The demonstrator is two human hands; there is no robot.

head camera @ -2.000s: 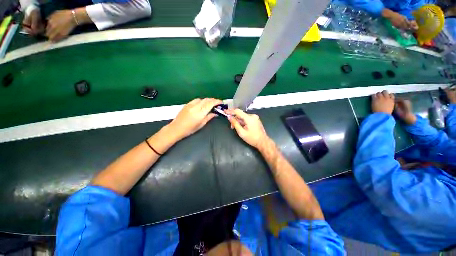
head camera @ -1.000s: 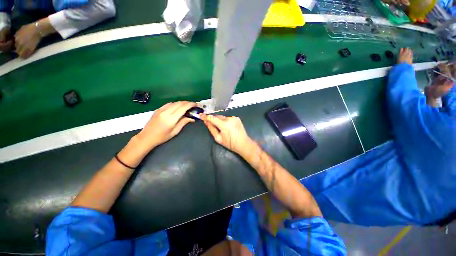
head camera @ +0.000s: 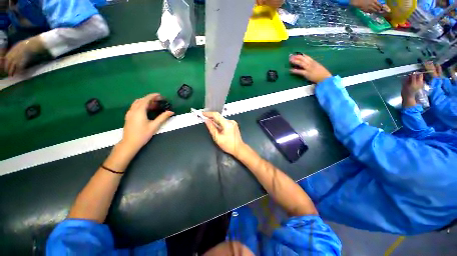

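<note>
My left hand (head camera: 142,120) is over the near edge of the green belt, its thumb and fingers around a small black plastic part (head camera: 160,106). Whether the part rests on the belt or is lifted cannot be told. My right hand (head camera: 224,131) is beside the foot of the grey post, over the near worktop, and pinches a slim white stick (head camera: 197,114) that points up and left. The stick and the part are apart. More black parts lie on the belt, one (head camera: 185,91) just right of my left hand.
A grey post (head camera: 219,55) rises from the white rail. A black smartphone (head camera: 283,136) lies on the worktop (head camera: 165,185). A neighbour's hand (head camera: 311,69) reaches over the belt from the right. A plastic bag (head camera: 175,30) and yellow tray (head camera: 265,25) are across the belt.
My left hand has moved left from the worktop edge to the belt, away from my right hand. The white stick is now clear of the part. The neighbour's arm has reached in nearer.
</note>
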